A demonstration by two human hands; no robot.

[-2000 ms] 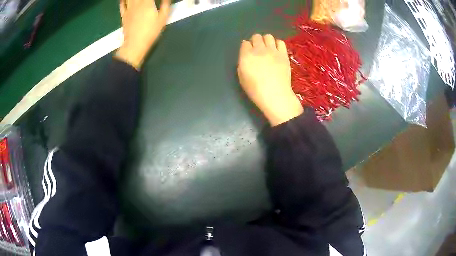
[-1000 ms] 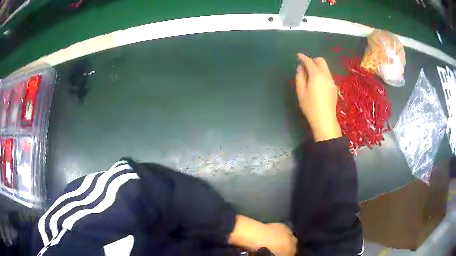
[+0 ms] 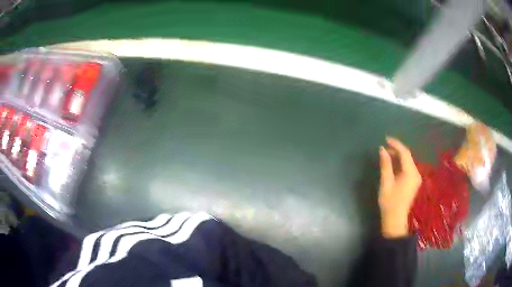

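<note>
A heap of thin red strips lies on the dark green bench at the right. My right hand is at the heap's left edge, with thumb and index finger curved towards each other and a gap between the tips. The image is blurred, and I see nothing between the fingertips. My left hand is out of the picture; only the dark sleeve with white stripes shows at the bottom.
Clear trays with red units stand at the left. A small black item lies beside them. A bag with orange contents and a shiny clear bag lie at the right. A white rail with a post borders the green conveyor.
The view has turned left, so the trays show more fully and the heap sits further right and lower. My left hand has gone out of the picture. My right hand stays beside the heap.
</note>
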